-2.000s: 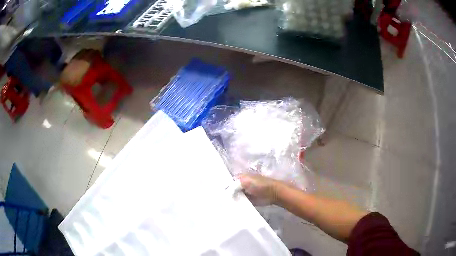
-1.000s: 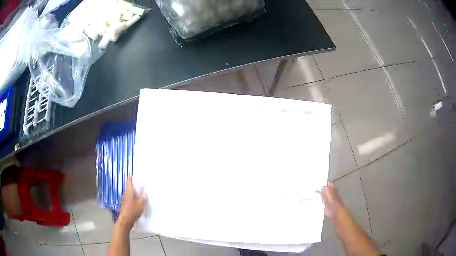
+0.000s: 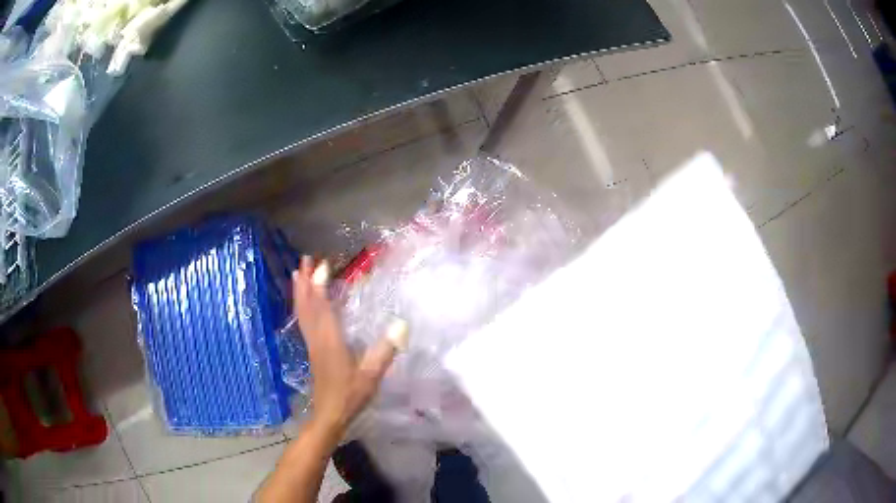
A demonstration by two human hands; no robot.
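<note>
A large white sheet or tray [image 3: 648, 363] is tilted at the lower right, with faint pocket shapes near its lower edge. My right hand is not visible; whether it holds the sheet is hidden. My left hand [image 3: 344, 339] is off the sheet, fingers apart, with cream finger cots on the fingertips. It is over the left side of a crinkled clear plastic bag [image 3: 432, 285], which sits low in front of the bench with something red beneath it. I cannot tell whether the hand touches the bag.
Stacked blue ribbed trays [image 3: 206, 334] in clear wrap stand left of my hand. The dark bench [image 3: 324, 79] crosses the top, with cream-white parts [image 3: 123, 25] and a clear bag [image 3: 54, 147] at its left. A red stool [image 3: 54, 393] stands at lower left.
My left hand has let go of the sheet and moved right and up. The sheet has swung to the right and tilted, uncovering the plastic bag. My right hand has gone from view.
</note>
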